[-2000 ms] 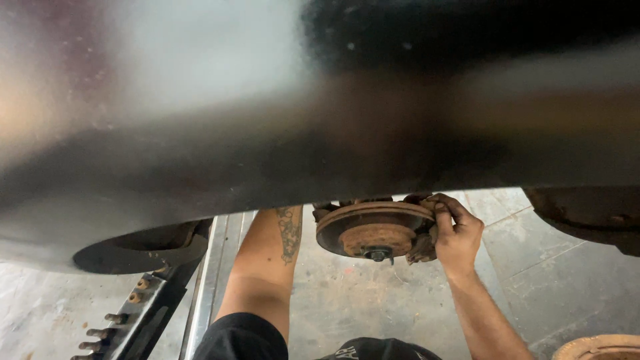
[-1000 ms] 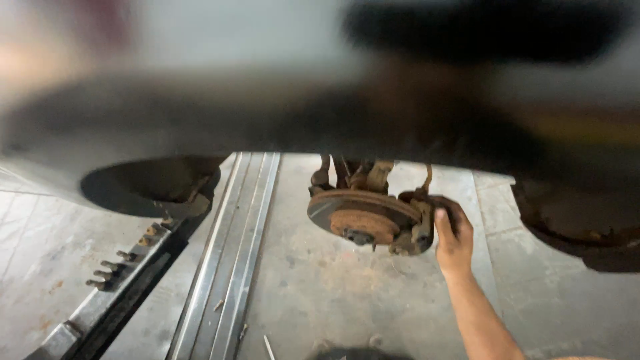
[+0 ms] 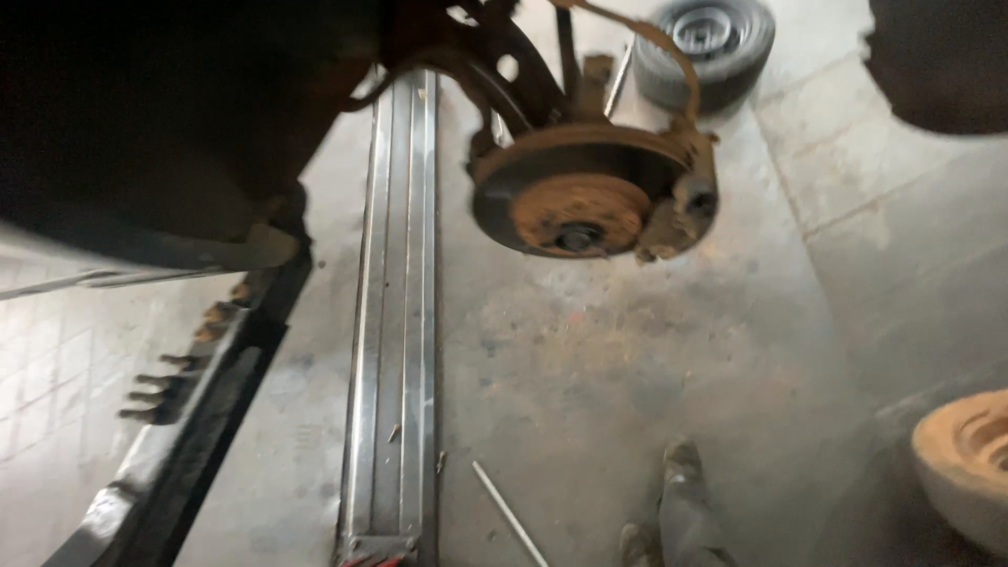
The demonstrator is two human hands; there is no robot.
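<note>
Neither my left hand nor my right hand shows in the head view now. A rusty brake disc (image 3: 504, 185) with its orange-brown hub face hangs at the upper middle, tilted toward the camera. On its right side sits a dirty brake caliper (image 3: 681, 216). A rust-coloured brake hose (image 3: 685, 59) arches above the caliper. Behind the disc are dark suspension arms (image 3: 512, 71), partly hidden by it. No hand touches any of these parts.
A black lift arm (image 3: 228, 402) bearing several bolts (image 3: 157, 382) slants at left. Beside it a metal floor channel (image 3: 394, 315) runs lengthwise. A metal rod (image 3: 508, 512) lies near my feet (image 3: 681, 461). One wheel (image 3: 709, 55) lies behind the disc, another (image 3: 961, 472) at lower right. Dark bodywork (image 3: 157, 118) overhangs upper left.
My right hand, at the caliper side of the disc in both earlier frames, has left the view. My left forearm, seen two seconds ago, is also out of view. The view has moved closer.
</note>
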